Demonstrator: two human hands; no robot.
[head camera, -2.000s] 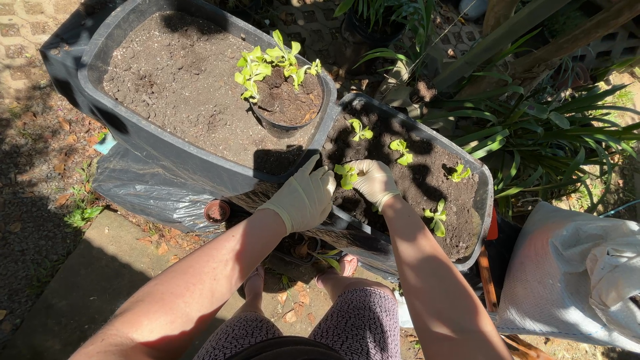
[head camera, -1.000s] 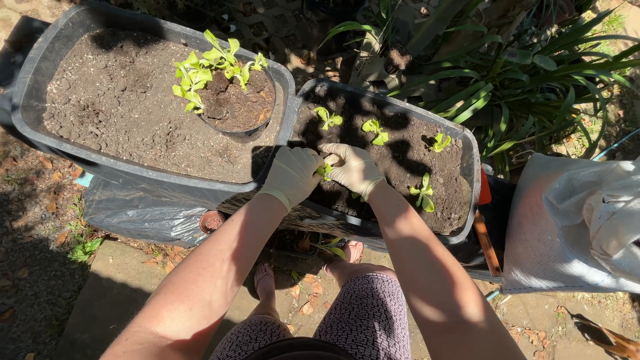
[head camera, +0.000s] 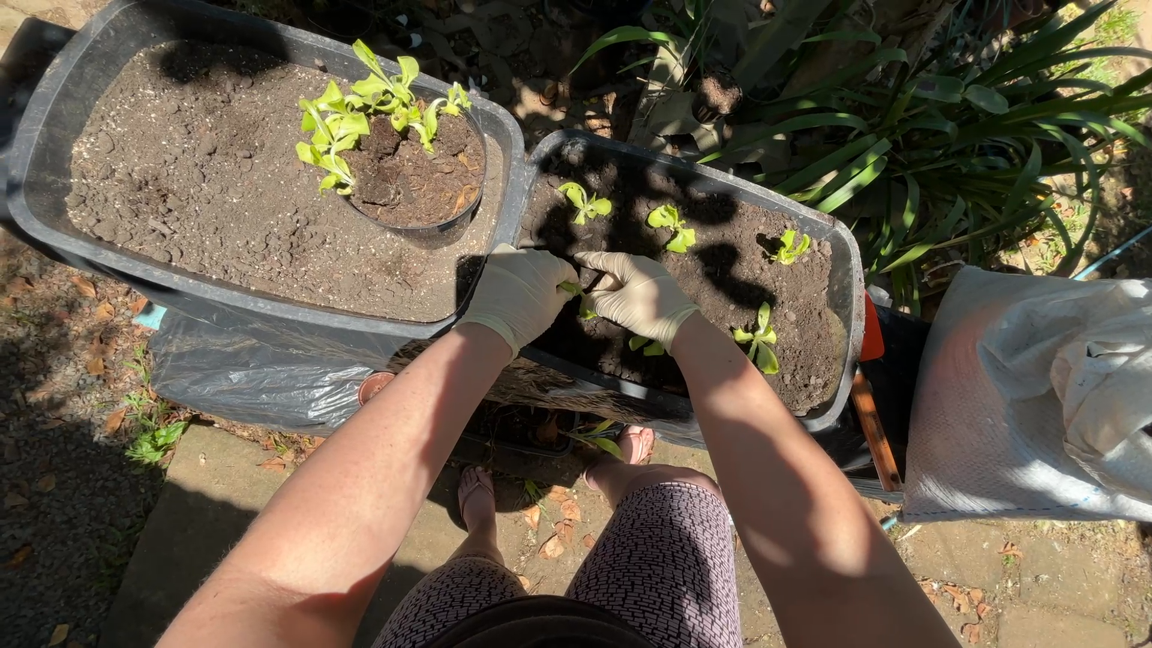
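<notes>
Both hands wear pale thin gloves. My left hand (head camera: 525, 292) and my right hand (head camera: 634, 292) meet at the left part of the smaller black planter (head camera: 846, 315), over its dark soil. A small green seedling (head camera: 571, 288) shows at the fingertips of my left hand; the right fingers come close to it, partly hiding it. Seedlings stand apart in the same soil, such as one at the top left (head camera: 585, 204), one at top middle (head camera: 672, 228) and one near the right forearm (head camera: 760, 338). A round pot (head camera: 441, 232) with clustered seedlings (head camera: 337, 130) rests on the larger planter's soil.
The larger black planter (head camera: 40, 171) of dry soil adjoins on the left. At the right are a white woven sack (head camera: 990, 405) and a tool with an orange-brown handle (head camera: 875, 432). Strappy-leaved plants (head camera: 855, 171) grow behind. Black plastic (head camera: 243, 369) lies below the larger planter.
The view has shifted and turned. My hands stay close together over the left part of the smaller planter; the fingertips have moved slightly around the small green leaves.
</notes>
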